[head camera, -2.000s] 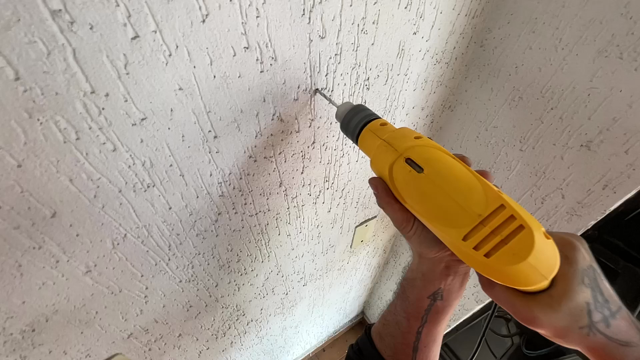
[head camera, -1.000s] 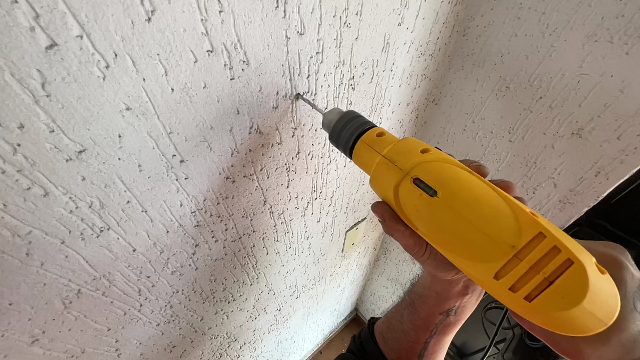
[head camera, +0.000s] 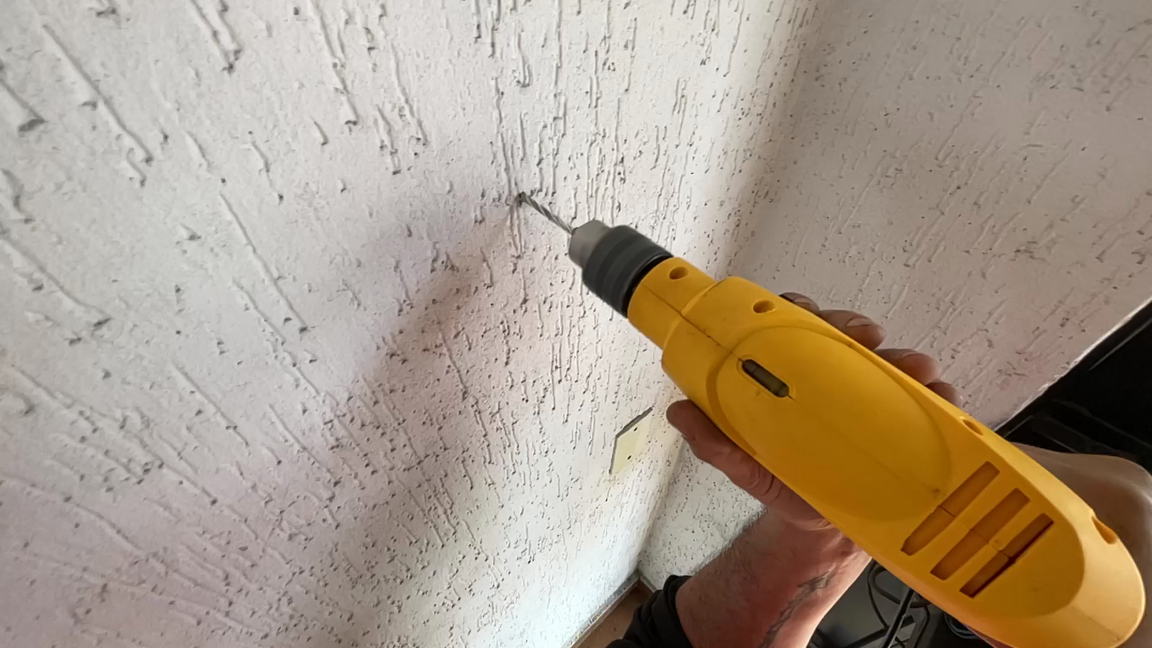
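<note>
A yellow corded-style power drill (head camera: 837, 423) points up and left at a textured white wall (head camera: 270, 360). Its twist bit (head camera: 547, 214), clamped in the grey and black chuck (head camera: 621, 265), touches the wall at a small dark spot; how deep the tip sits cannot be told. My left hand (head camera: 756, 468) cradles the front of the drill body from below, thumb on the near left side and fingertips showing over the far side. At the rear, my right hand (head camera: 1102, 495) is mostly hidden behind the housing, wrapped about the drill's handle end.
A pale yellow cover plate (head camera: 630, 443) is on the wall below the chuck. Another textured wall (head camera: 954, 180) meets this one at a corner on the right. Black cables (head camera: 895, 612) and dark objects lie at the lower right. A strip of floor shows at the bottom.
The drill and both hands look larger and closer in view than two seconds ago. The bit stays against the wall, and the right hand is more hidden by the housing.
</note>
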